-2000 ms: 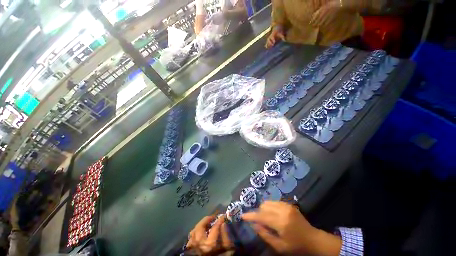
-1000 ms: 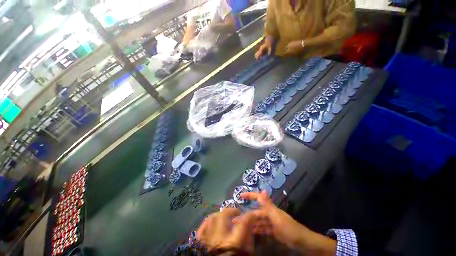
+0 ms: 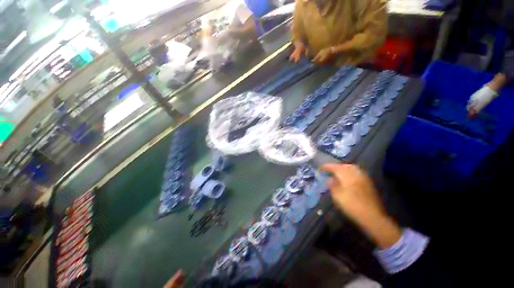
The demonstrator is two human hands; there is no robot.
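Observation:
A row of blue-grey housing units [image 3: 271, 216] with round patterned heads runs from the bottom centre up to the right on a dark strip. My right hand [image 3: 354, 194] is at the row's far end, fingertips by the last unit; blur hides whether it holds anything. My left hand [image 3: 176, 279] shows only as a fingertip at the bottom edge. A pile of small black parts [image 3: 208, 220] lies left of the row. Loose blue-grey shells [image 3: 212, 188] lie behind the pile. A small clear bag [image 3: 287, 146] and a large clear bag [image 3: 244, 122] lie beyond.
More unit rows stand at the left [image 3: 174, 171] and at the back right [image 3: 363, 112]. Red-and-white parts [image 3: 75, 239] are at far left. A person [image 3: 338, 28] stands across the bench. Blue bins [image 3: 434, 149] are at right, with a white-gloved hand [image 3: 482, 99] over one.
My right hand has moved up and right to the row's far end. My left hand has dropped left, mostly out of view. More of the near row shows. A gloved hand has appeared at right.

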